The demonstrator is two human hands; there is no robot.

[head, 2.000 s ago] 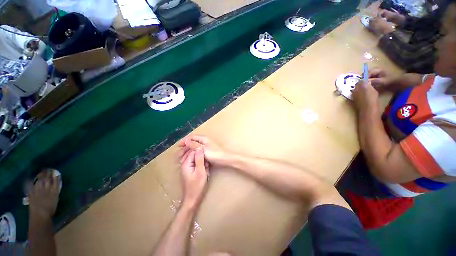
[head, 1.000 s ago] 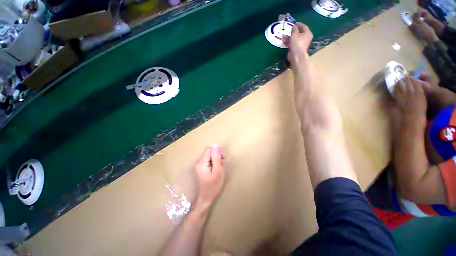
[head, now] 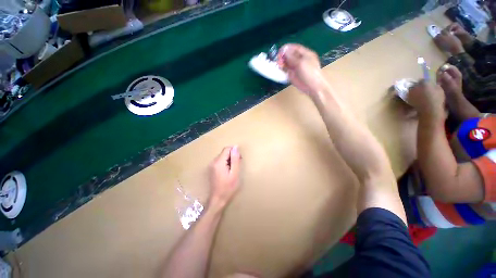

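Note:
My right hand (head: 302, 65) is bare and grips the near right edge of a round white base plate (head: 267, 67). The plate is tilted and blurred, over the green conveyor belt (head: 217, 70), with small parts standing at its top by my fingers. My left hand (head: 225, 172) is above the cardboard work surface (head: 272, 163) with its fingers curled and thumb against the index finger. Whether it holds something small is hidden. Another slotted white plate (head: 149, 95) lies on the belt with a pale strip sticking out to its left.
More plates lie on the belt at far left (head: 13, 194) and top right (head: 341, 19). A person in a striped shirt (head: 462, 179) works on a plate at right. Beyond them are another person's hands. Cardboard boxes (head: 91, 19) stand beyond the belt at upper left.
My hands were together two seconds ago. My right hand then reached to a plate on the belt and now has moved it left, tilted. My left hand stays near the same place.

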